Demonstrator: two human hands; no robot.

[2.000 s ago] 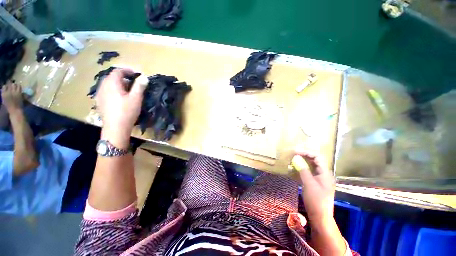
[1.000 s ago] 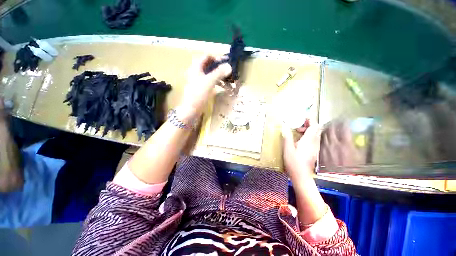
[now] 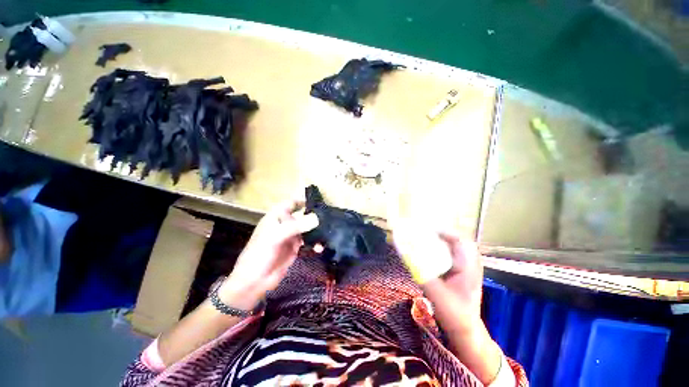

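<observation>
My left hand (image 3: 283,234) holds a limp black piece (image 3: 344,236) between thumb and fingers, over my lap at the bench's front edge. My right hand (image 3: 451,276) is closed around a whitish bottle (image 3: 421,249), just right of the piece and not touching it; glare washes out the bottle's outline. A wide ragged pile of black pieces (image 3: 162,128) lies on the left of the bench. A small black cluster (image 3: 353,83) lies near the bench's back edge.
A pale board (image 3: 363,193) with a whitish round patch lies behind the held piece. A small yellow-and-white tube (image 3: 443,105) lies back right. A clear panel (image 3: 597,204) stands at right. An open carton (image 3: 174,261) is left of my knees. Another person's blue sleeve (image 3: 34,253) shows far left.
My left hand has come back from the far side of the bench to my lap with a black piece. My right hand, earlier near the bench's right edge, now shows the whitish bottle.
</observation>
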